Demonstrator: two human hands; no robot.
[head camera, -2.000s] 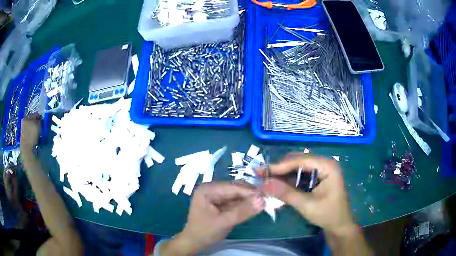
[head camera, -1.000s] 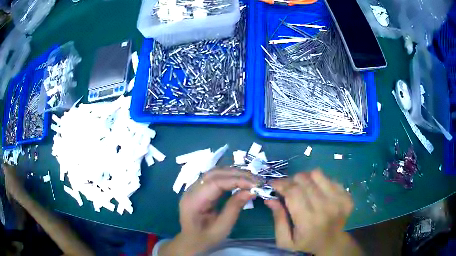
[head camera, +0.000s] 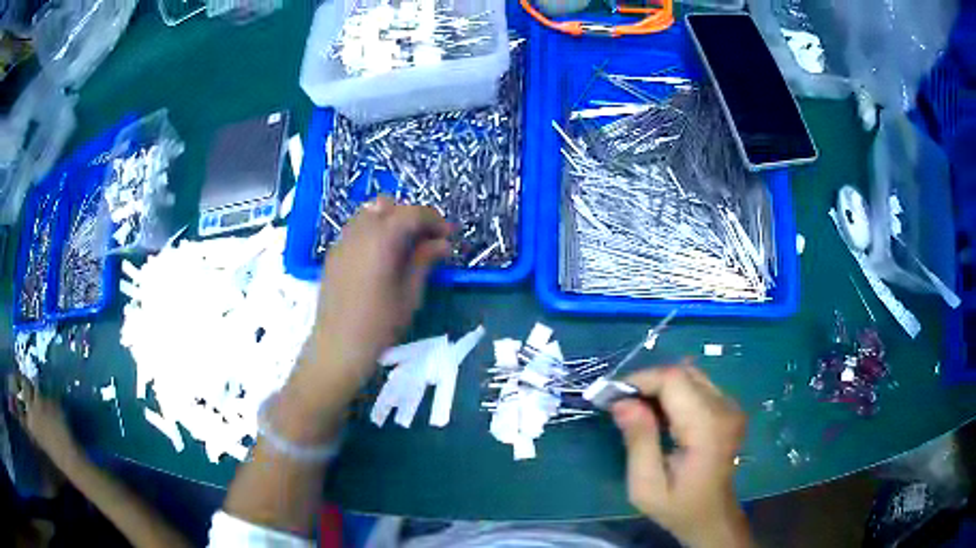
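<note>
My left hand (head camera: 380, 273) is over the front of the left blue tray (head camera: 305, 241), fingertips among the short metal pieces (head camera: 471, 161); whether it grips one cannot be told. My right hand (head camera: 685, 434) pinches a white wrapped set (head camera: 607, 392) between thumb and finger, a thin rod slanting up from it. Finished bundles (head camera: 524, 396) lie in a small pile left of the right hand, thin metal ends sticking out. A few white strips (head camera: 433, 375) lie fanned between the bundles and the big strip heap (head camera: 214, 343). Long thin rods (head camera: 664, 236) fill the right tray.
A clear tub (head camera: 407, 91) of wrapped sets sits on the left tray's back. A phone (head camera: 751, 91) lies on the right tray's edge. A scale (head camera: 246, 171) stands left, dark red bits (head camera: 851, 375) lie right. Another person's arm (head camera: 86, 460) shows far left.
My hands have parted. My left hand has moved up and left to the tray, uncovering the bundle pile. My right hand stays front right, now with the wrapped set held alone.
</note>
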